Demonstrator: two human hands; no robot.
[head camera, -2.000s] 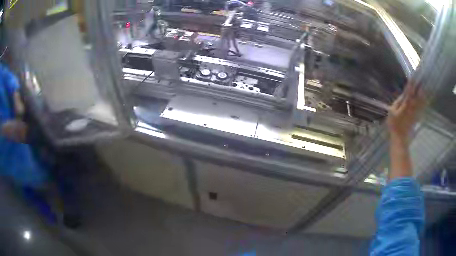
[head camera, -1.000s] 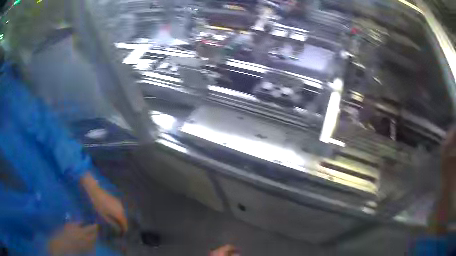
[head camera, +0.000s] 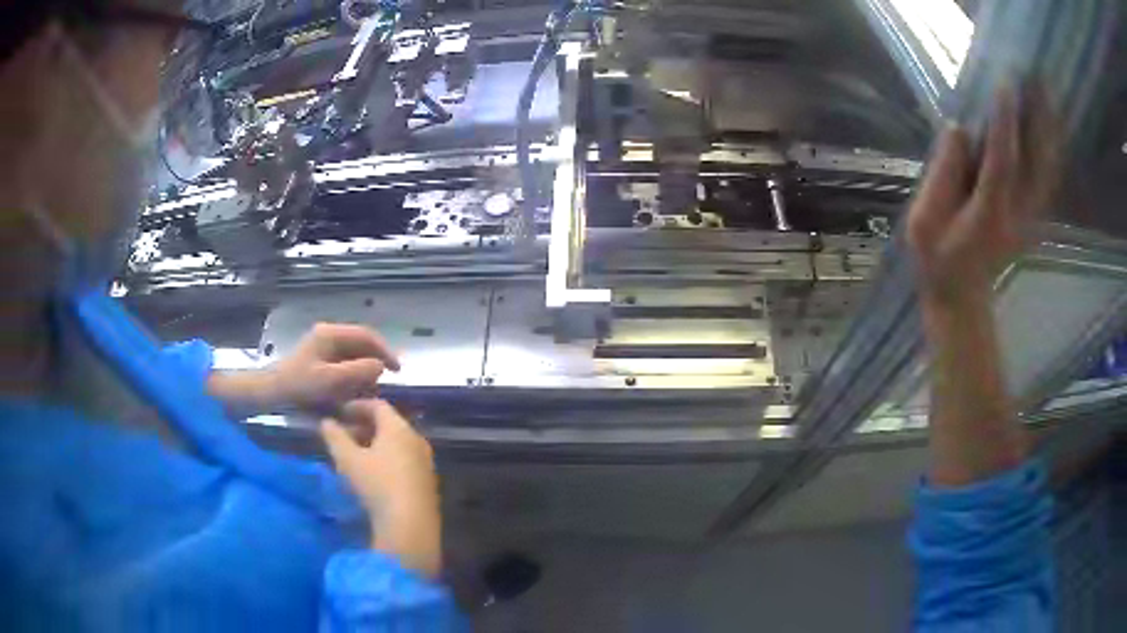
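My right hand is raised at the right, its fingers on a thick silvery door or machine frame post. My left hand is not in view. Behind the opening, a fixture with a pale disc sits between bright conveyor rails. Another fixture is farther right, partly hidden and blurred. A bright upright bar stands between them.
A co-worker in a blue smock fills the left side, leaning close. Both the co-worker's hands are together before the metal base plate. Slotted plates lie right of it. Air hoses hang above.
The co-worker has come nearer, hands now in front of the base plate. The machine has shifted left in view. My right hand shows clearly again; the hand at the bottom edge is gone.
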